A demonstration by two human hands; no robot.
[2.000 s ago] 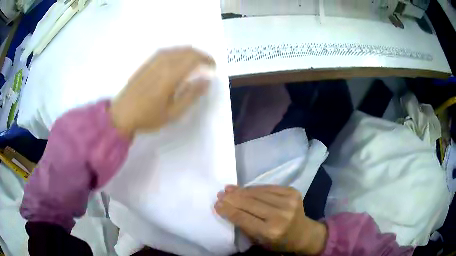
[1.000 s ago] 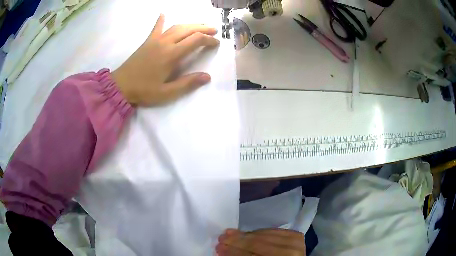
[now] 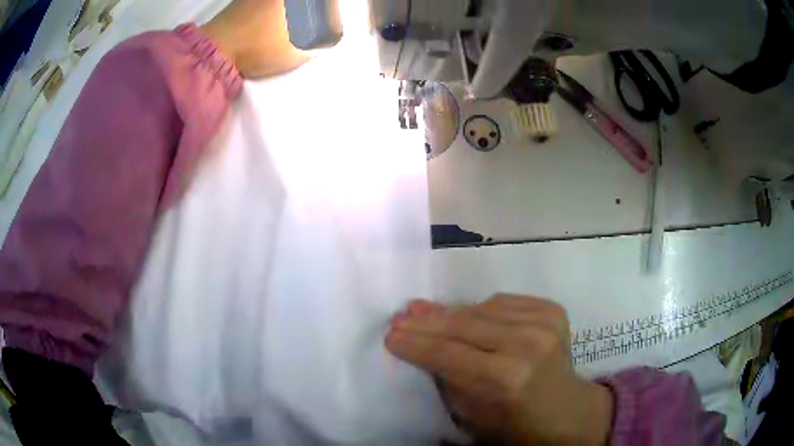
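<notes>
The white fabric piece (image 3: 322, 261) lies over the table with its straight right edge running down from the presser foot (image 3: 407, 106). The machine head (image 3: 601, 26) is at the top, with a bright lamp glare on the cloth. My left hand (image 3: 257, 39) is at the top left, behind the lamp part of the machine; its fingers are hidden by the machine and glare. My right hand (image 3: 492, 353) is at the lower middle, fingertips pinching the fabric near its right edge.
Pink-handled snips (image 3: 614, 135) and black scissors (image 3: 642, 91) lie right of the needle. A ribbed cream knob (image 3: 535, 119) is near them. A thin white strip (image 3: 655, 218), a printed ruler scale (image 3: 679, 320) and a white fabric heap (image 3: 714, 379) are at the right. Cream strips (image 3: 35, 96) lie at the left.
The machine head has come into view. My left hand has moved up, away from its flat place on the cloth. My right hand has come up with the fabric edge, from below the table edge.
</notes>
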